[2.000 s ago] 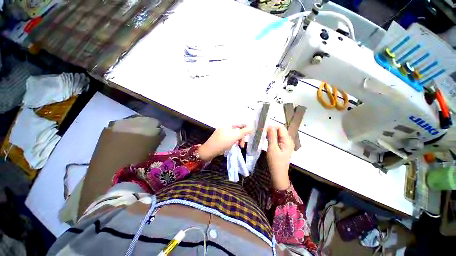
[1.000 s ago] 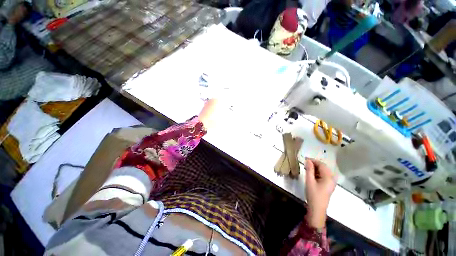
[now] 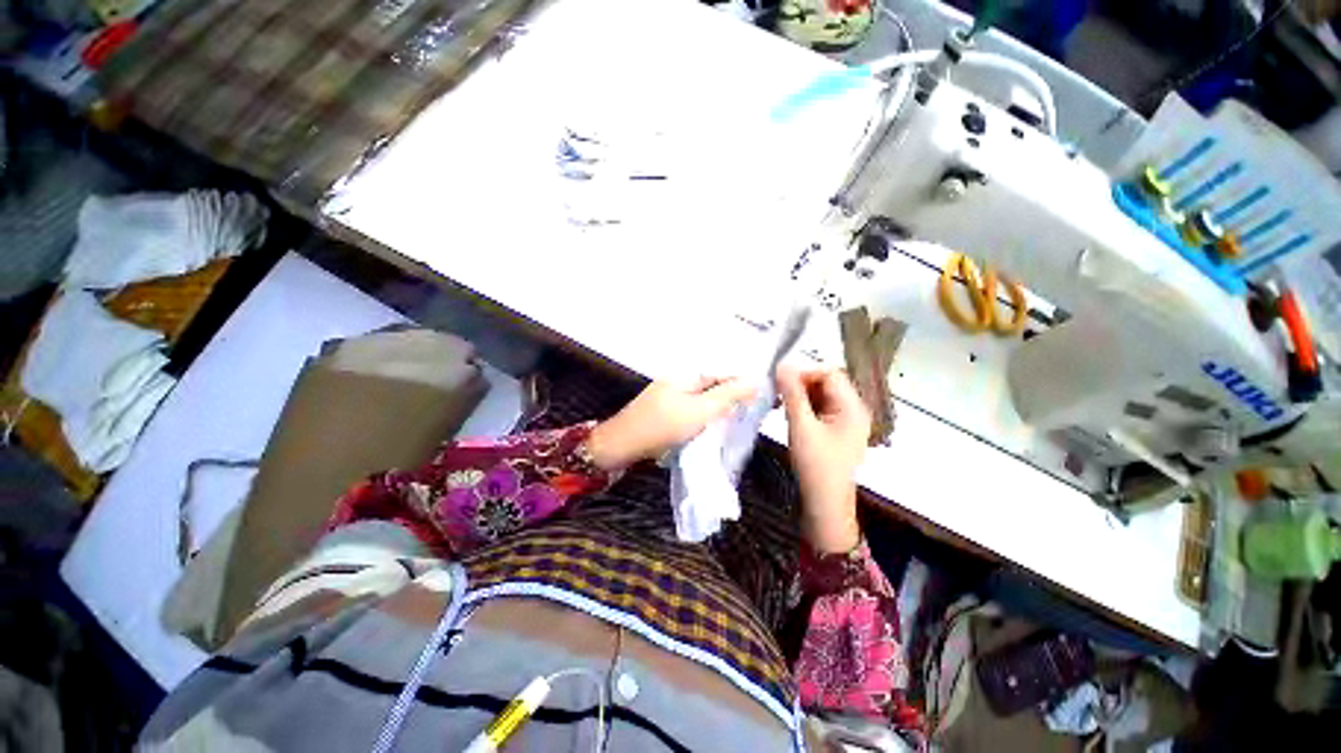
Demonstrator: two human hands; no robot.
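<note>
A soft white piece [image 3: 707, 480] hangs from my hands over the table's front edge and my lap. My left hand [image 3: 674, 418] pinches it at its upper left side. My right hand [image 3: 824, 430] is closed at its right side, with the fingertips on its upper edge. A narrow greyish strip [image 3: 791, 336] shows at the top of the white piece, between my hands; its lower end is hidden. Several khaki-brown strips [image 3: 871, 371] lie crossed on the table just right of my right hand.
The sewing machine [image 3: 1096, 280] stands at the right, with orange-looped snips [image 3: 981, 294] on its bed. Thin dark-edged pieces [image 3: 588, 155] lie on the white table [image 3: 500, 221]. Folded brown panels [image 3: 346, 441] lie on the left board; white bundles [image 3: 103, 368] are far left.
My hands have come together in front of my lap, from the table at left and beside the brown strips. The white piece is now held between them. The view has shifted.
</note>
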